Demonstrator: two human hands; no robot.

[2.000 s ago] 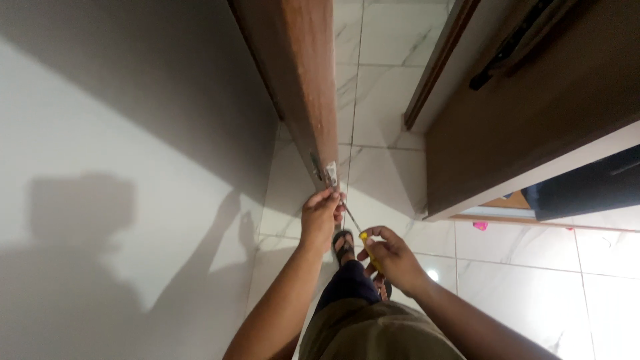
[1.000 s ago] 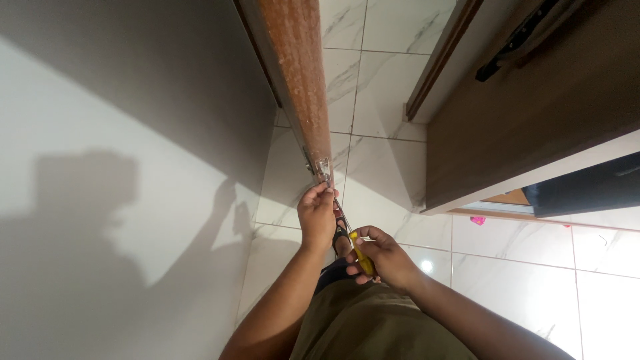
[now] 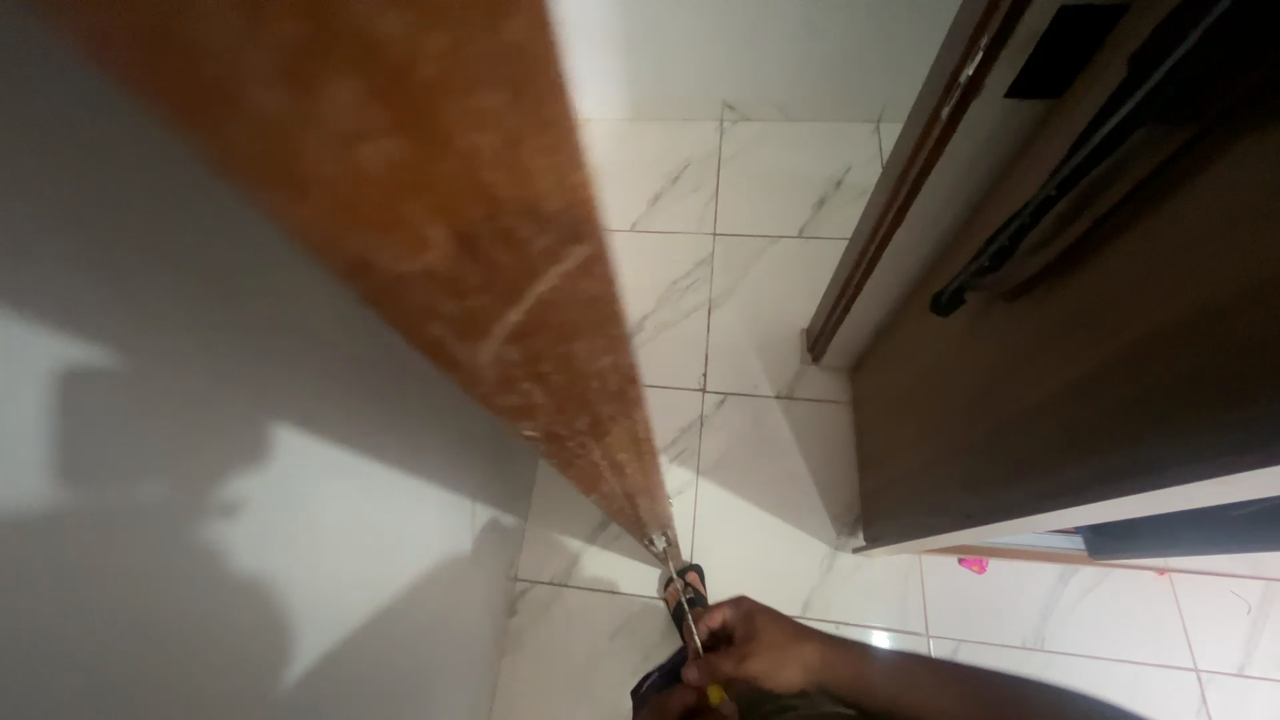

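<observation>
The brown wooden edge of a door (image 3: 470,270) runs down to the lower centre, with a metal latch fitting (image 3: 658,545) near its lower visible part. A screwdriver's thin metal shaft (image 3: 686,610) reaches from close to that fitting down to my hands. Its yellow handle (image 3: 715,694) shows in part between them. My right hand (image 3: 750,645) has its fingers closed around the screwdriver. My left hand (image 3: 675,704) is at the bottom edge beside the handle, mostly out of frame; its grip is hidden.
A sandalled foot (image 3: 686,585) stands on the marble-patterned tile floor (image 3: 765,480) below the door edge. To the right are a door frame (image 3: 880,230) and a brown panel (image 3: 1040,400) with a dark elongated item (image 3: 1040,210). A small pink object (image 3: 972,566) lies on the floor.
My left hand has left the metal fitting and moved down towards my body, beside the screwdriver handle. The view has shifted, with the door edge now much closer.
</observation>
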